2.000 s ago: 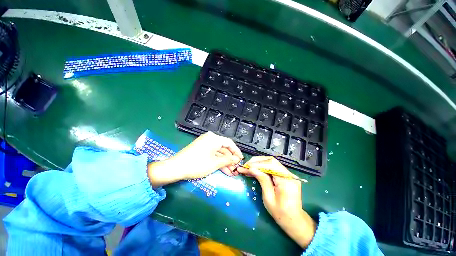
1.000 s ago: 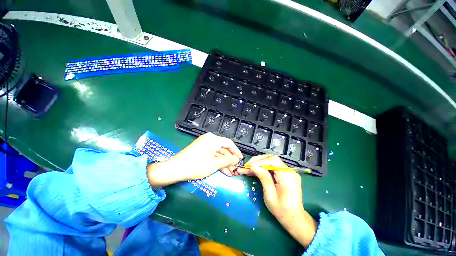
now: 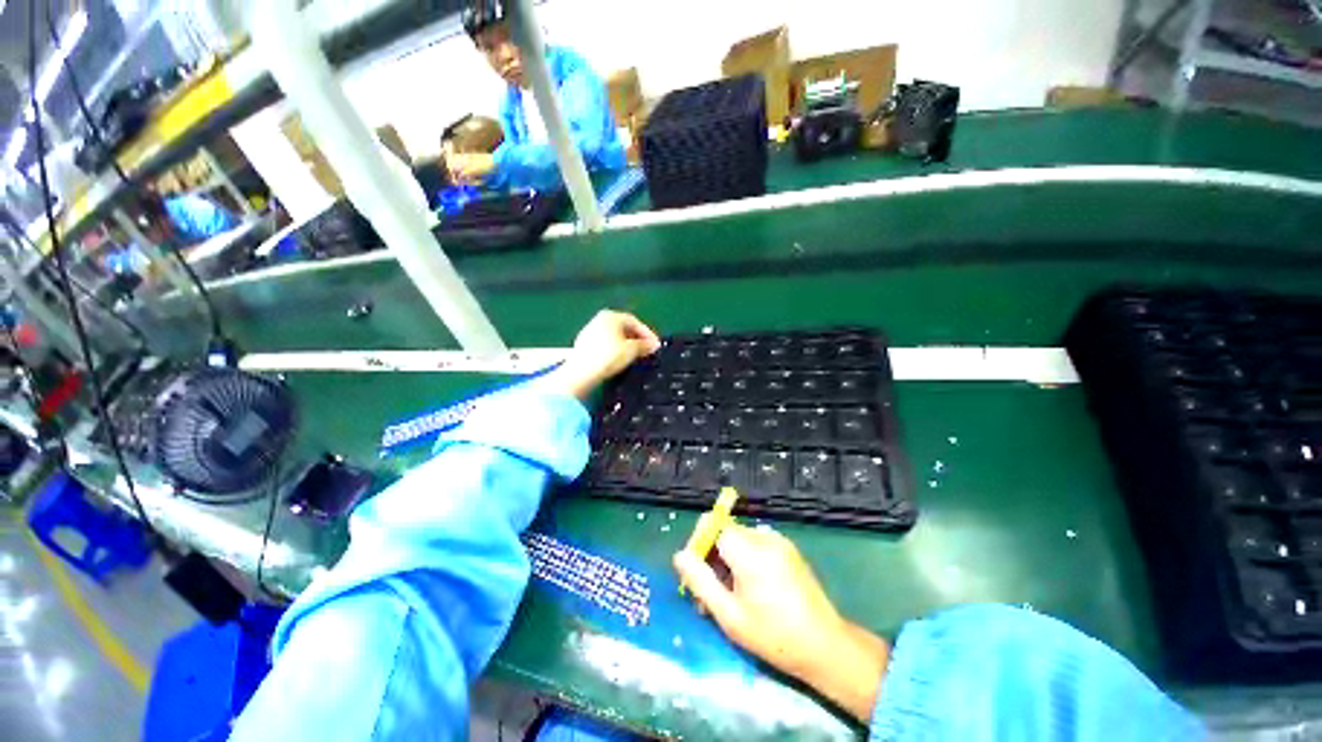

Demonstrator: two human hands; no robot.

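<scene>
My left hand (image 3: 615, 348) is at the far left corner of the black component tray (image 3: 754, 420), fingertips pinched together; whether they hold a part is too small to tell. The tray's pockets hold small shiny parts. My right hand (image 3: 761, 594) holds a yellow pick tool (image 3: 711, 525) in front of the tray's near edge, its end pointing up. The blue sheet with rows of white pads (image 3: 587, 573) lies on the green bench between my arms. A second blue strip of pads (image 3: 421, 428) lies farther left, partly hidden by my left arm.
A tall black tray stack (image 3: 1225, 478) stands at the right. A fan (image 3: 225, 432) and a small dark box (image 3: 331, 489) are at the left. A metal upright (image 3: 392, 189) rises behind the bench. A person in light blue (image 3: 573, 123) sits across, beside a black stack (image 3: 706, 142).
The view has tilted up. My left hand has moved from beside my right hand to the tray's far left corner. My right hand still holds the yellow tool, now tilted upward.
</scene>
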